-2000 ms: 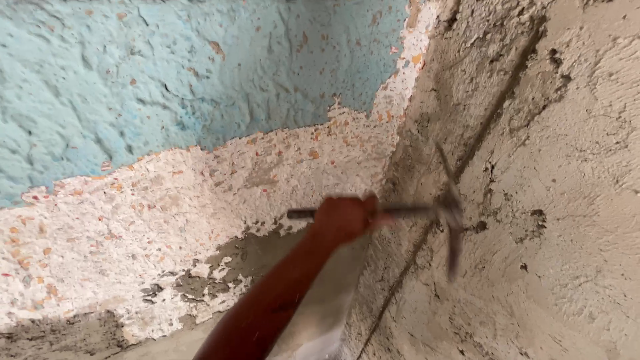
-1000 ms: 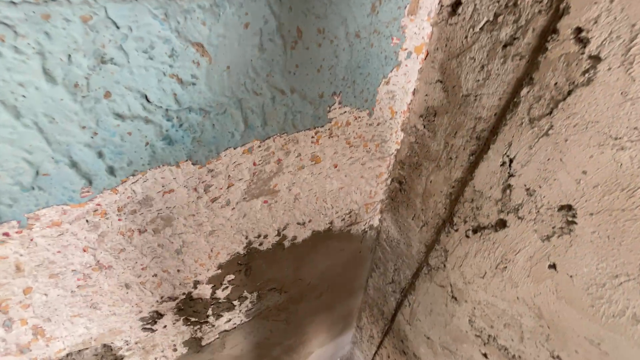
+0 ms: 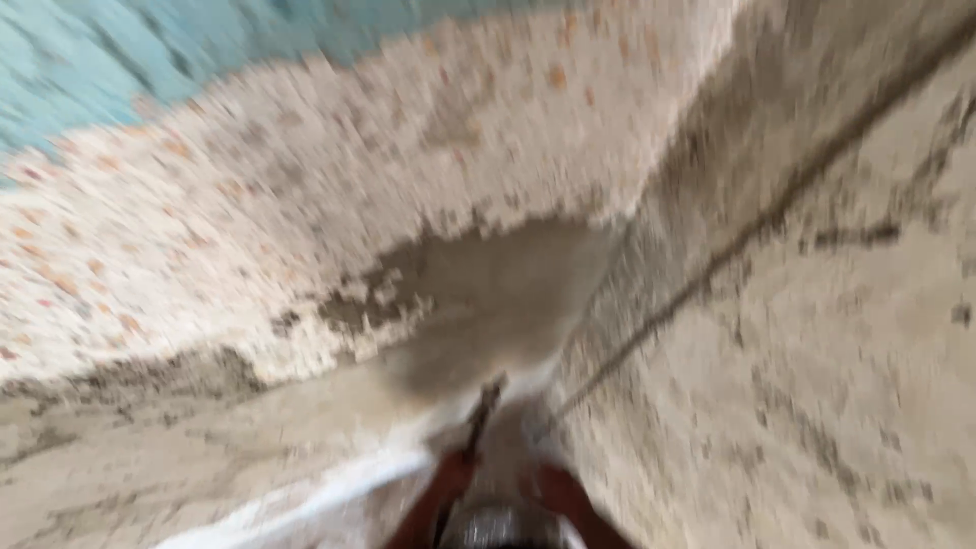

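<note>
My left hand (image 3: 454,473), low in the view and left of my right hand, is closed around the handle of a pick-like hammer (image 3: 480,419). The tool's head points up and away from me, and motion blur hides its exact shape. My right hand (image 3: 553,488) is at the bottom, a little to the right and apart from the tool. Its fingers are too blurred to read, and nothing plainly shows in it. Above both hands is a wall with blue paint (image 3: 229,38), a rough pinkish-white stripped band (image 3: 457,145) and a smooth grey-brown patch (image 3: 496,282).
At the right, a rough plastered wall (image 3: 801,381) meets the painted one in a corner, with a dark groove (image 3: 709,267) running diagonally down it. A white strip (image 3: 328,488) lies along the lower left. A blurred grey shape (image 3: 499,526) sits between my forearms.
Two seconds ago one hand held the hammer up by the corner groove; one second ago no hand showed. Now both hands are low in view, and the view has tilted down.
</note>
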